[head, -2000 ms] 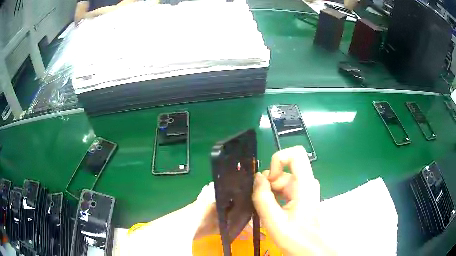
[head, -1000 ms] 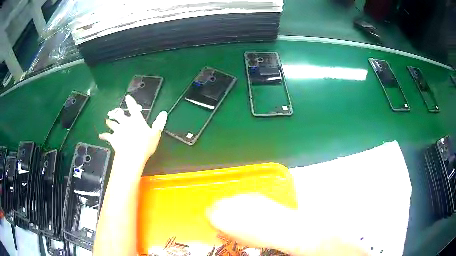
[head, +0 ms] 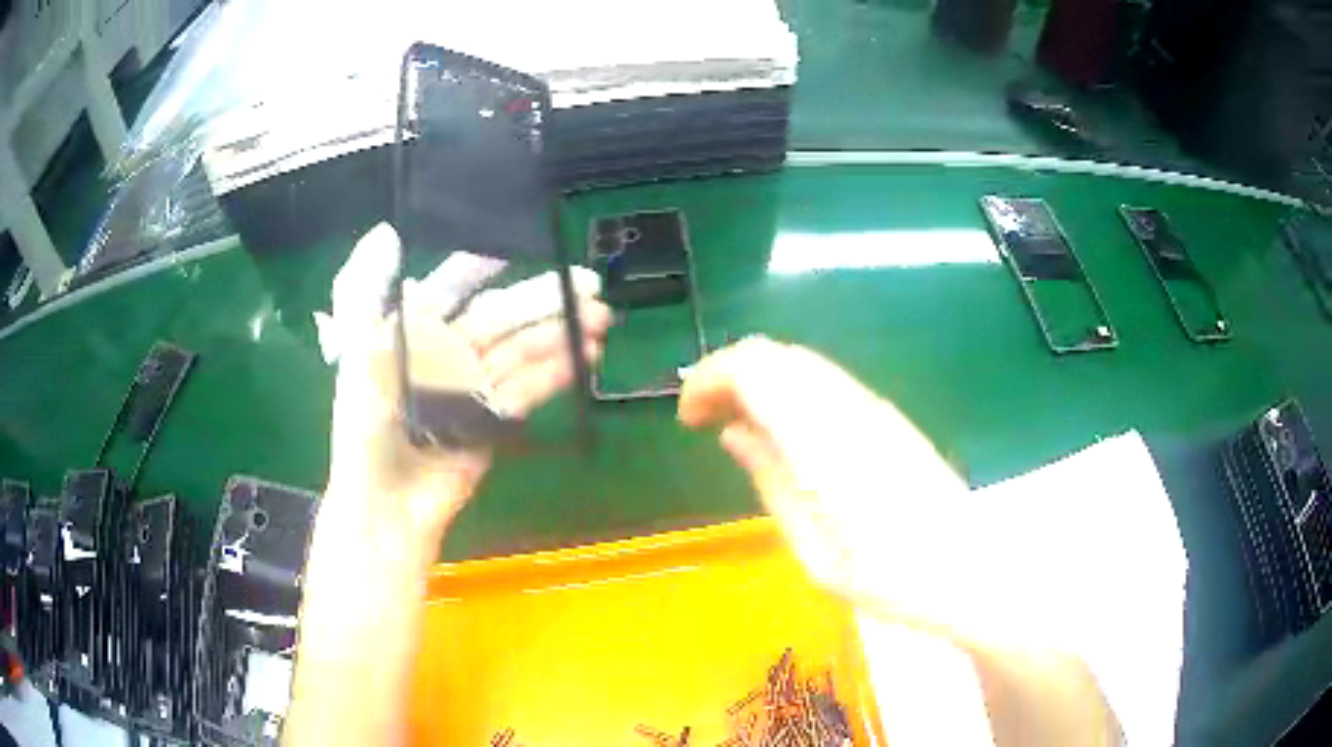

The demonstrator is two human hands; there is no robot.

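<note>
My left hand (head: 453, 343) holds a black phone middle frame (head: 482, 183) upright above the tray, its fingers showing through the frame's open window. My right hand (head: 818, 453) is raised to the right of it, thumb and fingertips together, apart from the held frame. Glare hides whether a small part is between the fingertips. The orange-yellow parts tray (head: 614, 613) lies below my hands, with a heap of thin dark and coppery side keys (head: 789, 708) near the bottom edge.
Frames lie on the green surface, one behind my hands (head: 646, 270) and others at right (head: 1049, 275). Frame stacks stand at left (head: 88, 584) and right (head: 1285, 511). A white sheet (head: 1096, 569) lies right of the tray. Stacked trays (head: 672, 132) with white tops stand beyond.
My left hand has picked up a frame from the surface and raised it. My right hand has risen from over the tray. Frames on the green surface have shifted left in view.
</note>
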